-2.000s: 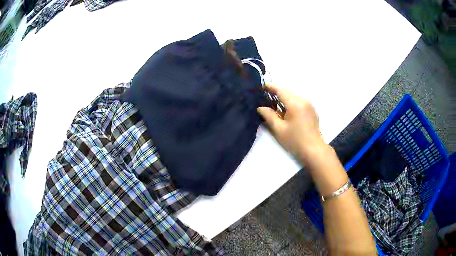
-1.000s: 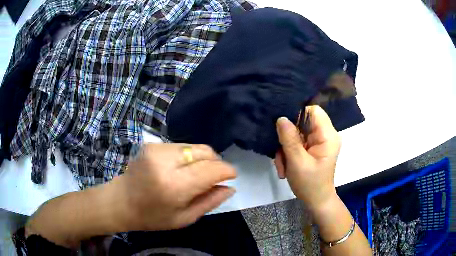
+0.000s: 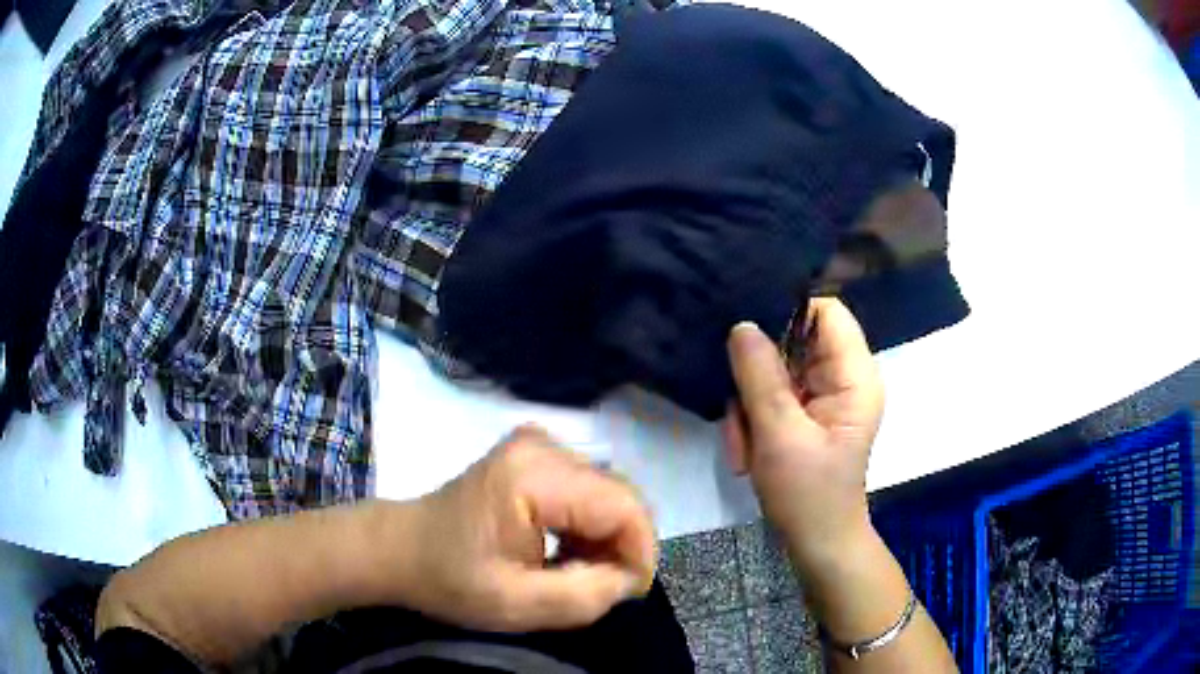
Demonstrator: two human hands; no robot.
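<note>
A garment with a plain navy part (image 3: 658,198) and a blue, white and brown plaid part (image 3: 276,198) lies on the white table. A dull brown inner piece (image 3: 901,231) shows at the navy part's right opening, with a bit of white cord above it. My right hand (image 3: 809,408) pinches the navy part's near right edge between thumb and fingers. A small dark thing shows between those fingertips; I cannot tell what it is. My left hand (image 3: 540,540) is blurred, raised at the table's near edge, fingers curled to the thumb, with nothing visible in it.
The white table (image 3: 1053,290) has a curved near edge. A slotted blue crate (image 3: 1145,527) stands on the grey floor (image 3: 737,593) at the lower right and holds dark and checked cloth. More navy cloth (image 3: 46,250) lies at the far left.
The view has swung since the oldest frame, and my left hand has come in. In the last second it has moved right and its fingers have curled. My right hand keeps its grip.
</note>
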